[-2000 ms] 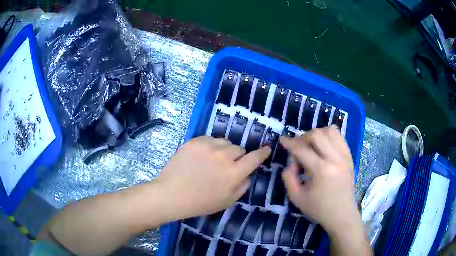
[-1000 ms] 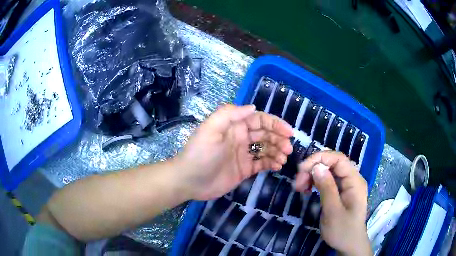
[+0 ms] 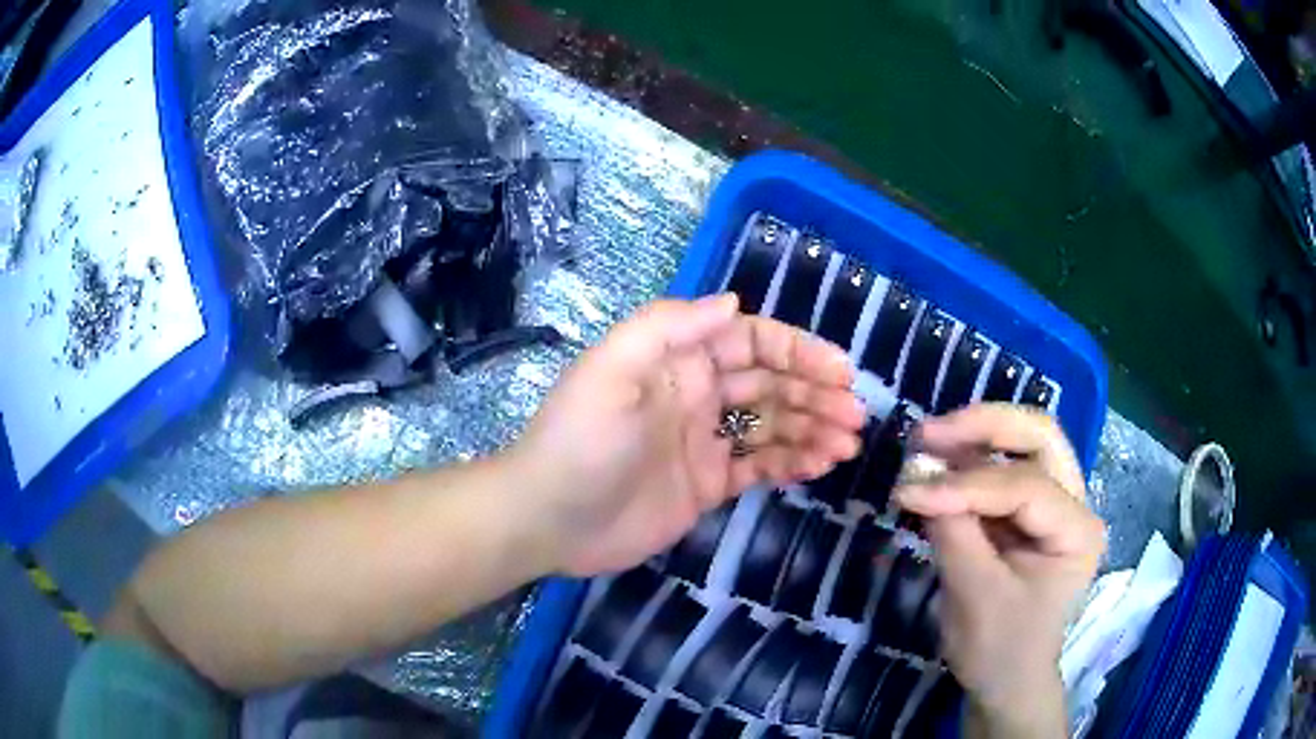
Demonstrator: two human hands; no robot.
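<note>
My left hand (image 3: 678,433) is palm up over the blue parts tray (image 3: 924,231), its fingers loosely curled, with a small pile of tiny metal fittings (image 3: 740,427) in the palm. My right hand (image 3: 1010,527) is just to its right over the tray, thumb and fingertips close together. A whitish patch shows at its fingertips; whether a tiny fitting is pinched there I cannot tell. Black curved plastic parts (image 3: 671,630) lie in slanted rows in the tray with pale stripes between them. Those in the far row have a shiny dot at the upper end. My hands hide part of the middle rows.
A clear plastic bag (image 3: 361,159) spills black curved parts left of the tray. A blue-rimmed tray (image 3: 217,311) with tiny dark specks is far left. A tape roll (image 3: 1207,494), white crumpled material (image 3: 1126,621) and stacked blue trays (image 3: 1212,635) are at right. A green belt (image 3: 866,101) runs behind.
My left hand has turned from pointing into the tray to palm up, showing the fittings. My right hand has risen from the parts and shifted slightly right. The view has shifted too.
</note>
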